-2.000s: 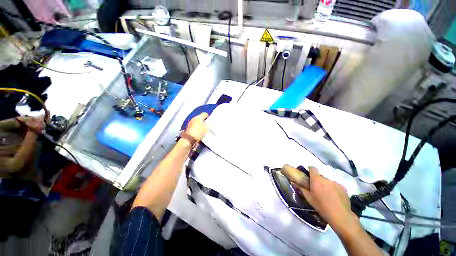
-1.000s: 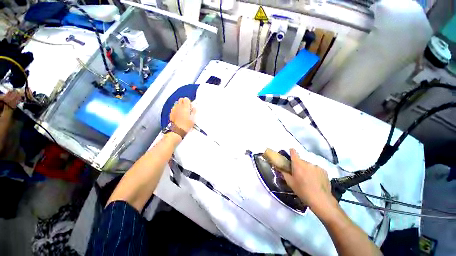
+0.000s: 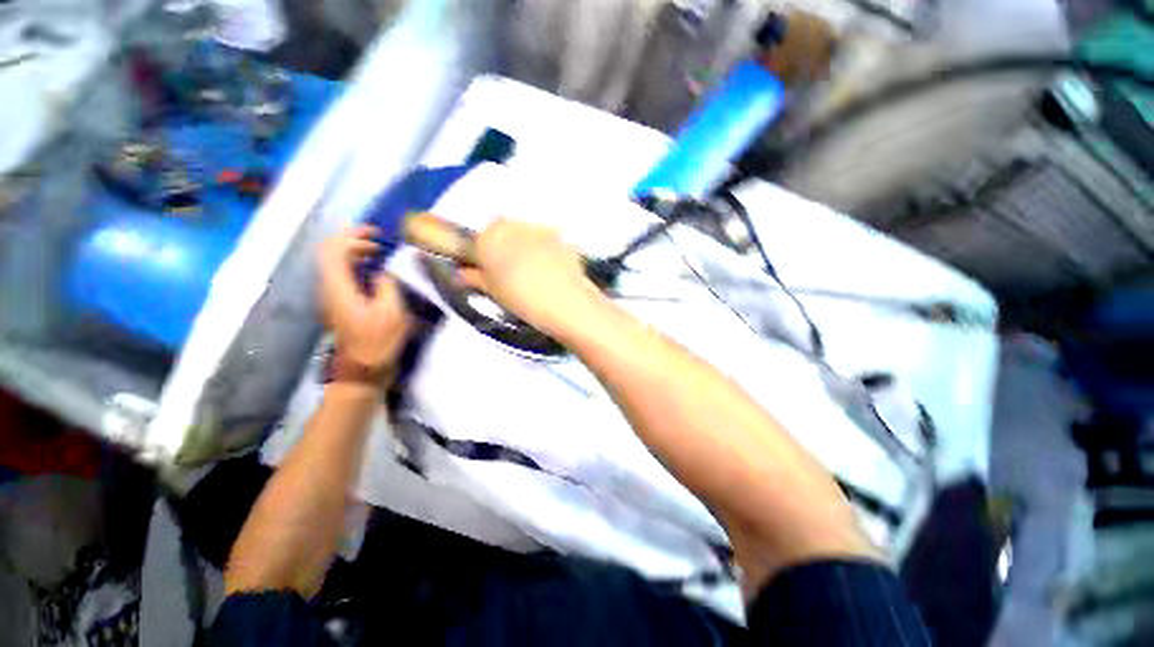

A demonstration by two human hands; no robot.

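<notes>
The white garment piece (image 3: 494, 405) with checked edges lies over the board and table, blurred. My right hand (image 3: 525, 266) grips the tan wooden handle of the steam iron (image 3: 487, 316), whose dark body rests on the garment near its far left end. My left hand (image 3: 365, 310) is at the garment's left edge, just left of the iron's tip; its fingers are bent at the cloth, but blur hides whether they pinch it. The dark blue padded board (image 3: 424, 190) shows beyond the garment's left end.
A white-covered table (image 3: 930, 316) lies under the garment. A bright blue bar (image 3: 715, 133) stands at its back edge. At left is a white-walled box (image 3: 291, 228) with a blue cylinder (image 3: 146, 272) inside. The hose (image 3: 620, 268) runs from the iron to the right.
The iron and my right hand have moved far left and away, close to my left hand. My left hand has shifted to the garment's left edge. The view has moved and blurred.
</notes>
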